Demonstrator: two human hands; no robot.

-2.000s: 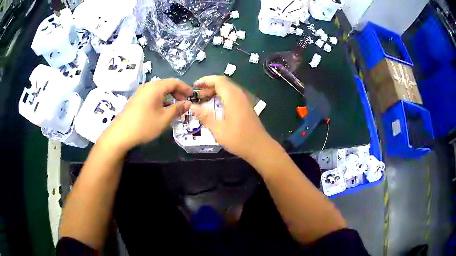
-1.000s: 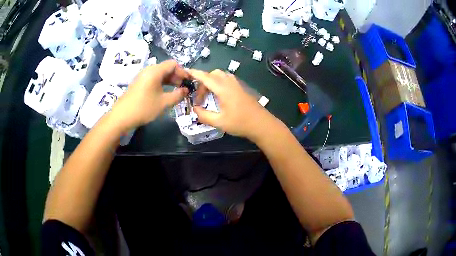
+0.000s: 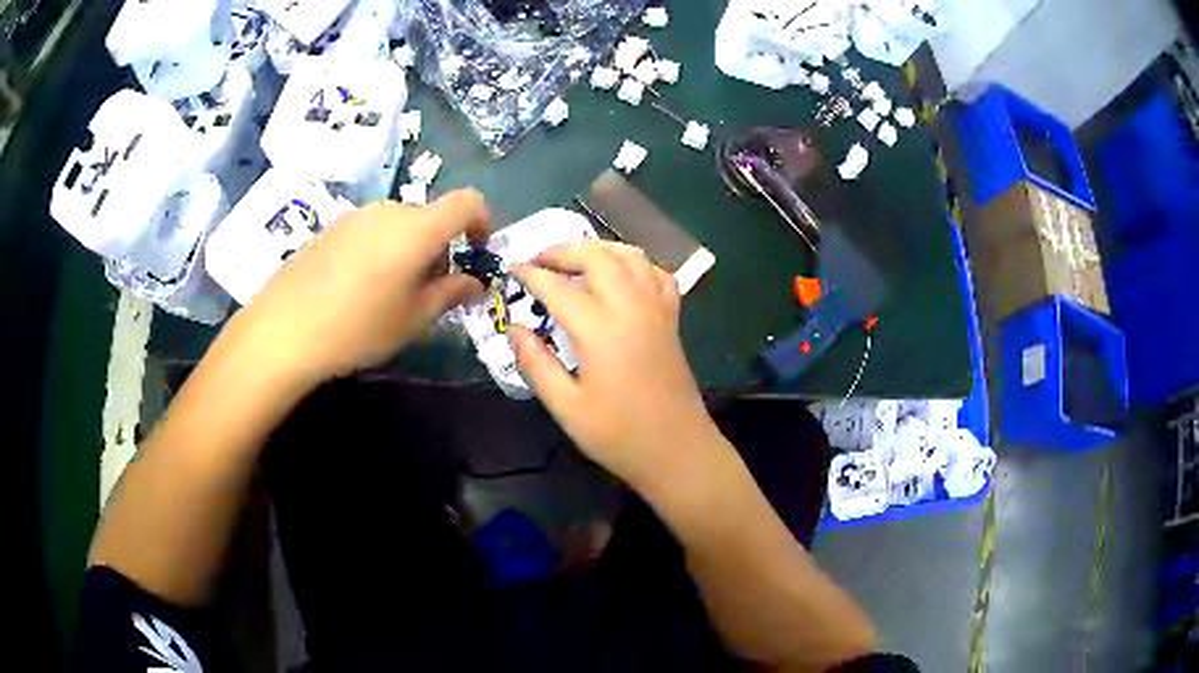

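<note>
A white housing [image 3: 552, 232] lies on the dark green bench in front of me, partly hidden by my hands. My left hand [image 3: 381, 283] pinches a small black component [image 3: 476, 263] between thumb and finger over the housing's left side. Yellow wires [image 3: 501, 310] run below the component into the housing. My right hand [image 3: 608, 345] is over the housing's right side, its thumb and index finger near the wires and the component. Whether its fingertips grip anything is unclear.
White housings [image 3: 138, 178] are piled at left. A clear bag [image 3: 506, 66] and small white pieces [image 3: 631, 76] lie beyond. A flat bar tool [image 3: 644, 221] lies right of the housing, a glue gun [image 3: 842, 283] further right. A blue bin [image 3: 976, 329] stands past the bench edge.
The black component and yellow wires now show more clearly between my hands. My right hand has shifted lower and uncovered the housing's top and the flat bar tool. The view has shifted slightly.
</note>
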